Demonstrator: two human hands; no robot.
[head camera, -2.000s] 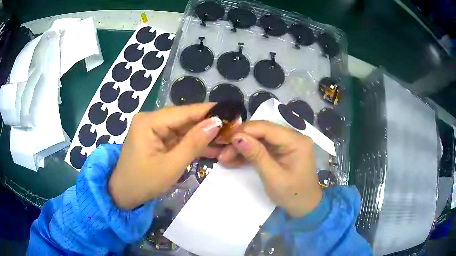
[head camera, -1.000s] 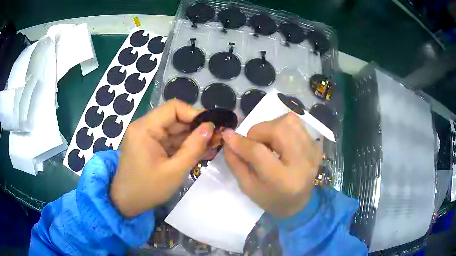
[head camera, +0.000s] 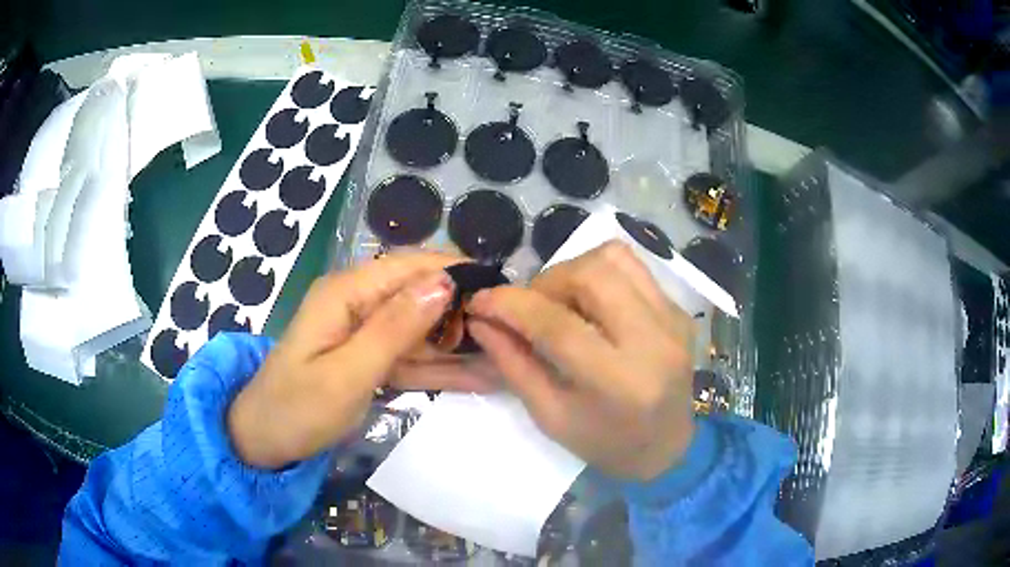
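A round display module (head camera: 478, 279), black with an orange-gold patch, is held between both hands over the blister tray (head camera: 357, 238). My left hand (head camera: 343, 349) grips its left side with thumb and fingers. My right hand (head camera: 598, 354) has its thumb and forefinger at the module's right side; the fingers hide most of it. Whether a small film is pinched there cannot be told. A white paper (head camera: 471, 476) lies slanted over the tray, partly under my right hand, with a black disc (head camera: 645, 236) near its upper end.
A white sticker sheet (head camera: 225, 227) with two columns of notched black discs lies left of the tray. Curled white backing strips (head camera: 83, 222) are heaped at far left. Stacked clear trays (head camera: 892, 354) stand at right. More modules (head camera: 422, 136) sit in the tray pockets.
Both hands and the module have moved slightly down and left. The module is tilted differently and more covered by the fingers. The view has shifted a little.
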